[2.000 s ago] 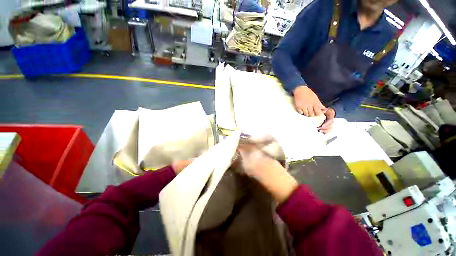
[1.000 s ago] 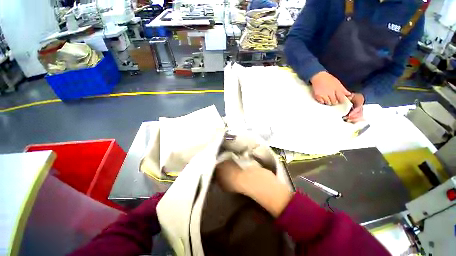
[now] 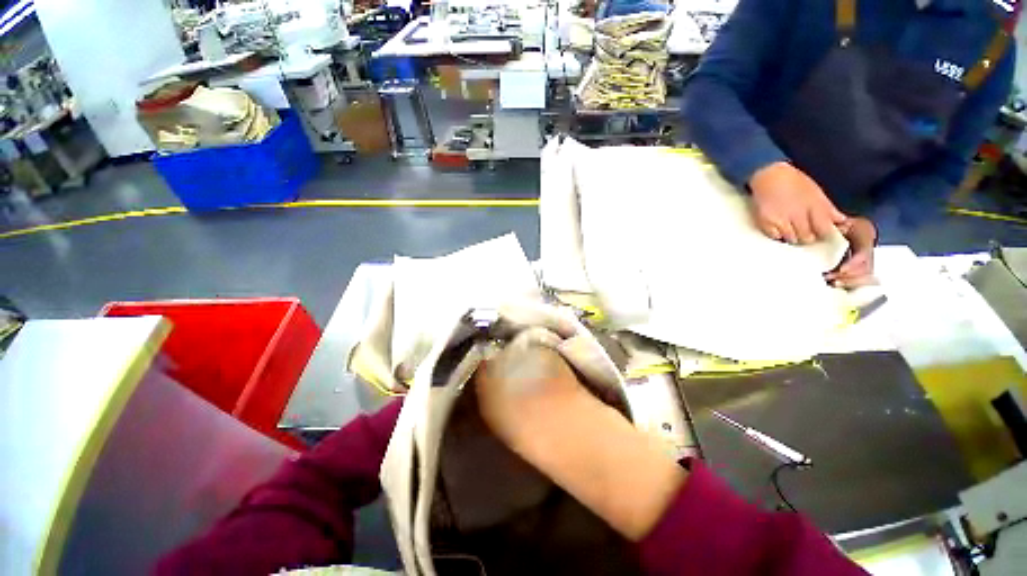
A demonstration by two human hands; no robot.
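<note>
An open beige bag (image 3: 408, 478) with a dark lining stands in front of me, its mouth towards me. My right hand (image 3: 535, 399) reaches into it and grips bunched cloth at the far rim; its fingertips are blurred and partly hidden. A small shiny piece (image 3: 483, 320) shows at the rim, left of that hand. My left hand is hidden behind the bag's left side; only its dark red sleeve (image 3: 321, 486) shows.
Beige bag pieces (image 3: 456, 295) lie beyond the bag. A person (image 3: 839, 124) opposite handles a large beige panel (image 3: 687, 242). A white corded pen-like tool (image 3: 777, 447) lies on the dark plate (image 3: 833, 422). A red crate (image 3: 242, 371) stands left, a machine part (image 3: 1002, 503) right.
The view has turned left, so the surroundings sit further right. The bag's rim has narrowed and shifted under my right hand, which stays inside the mouth. My left hand has gone out of sight.
</note>
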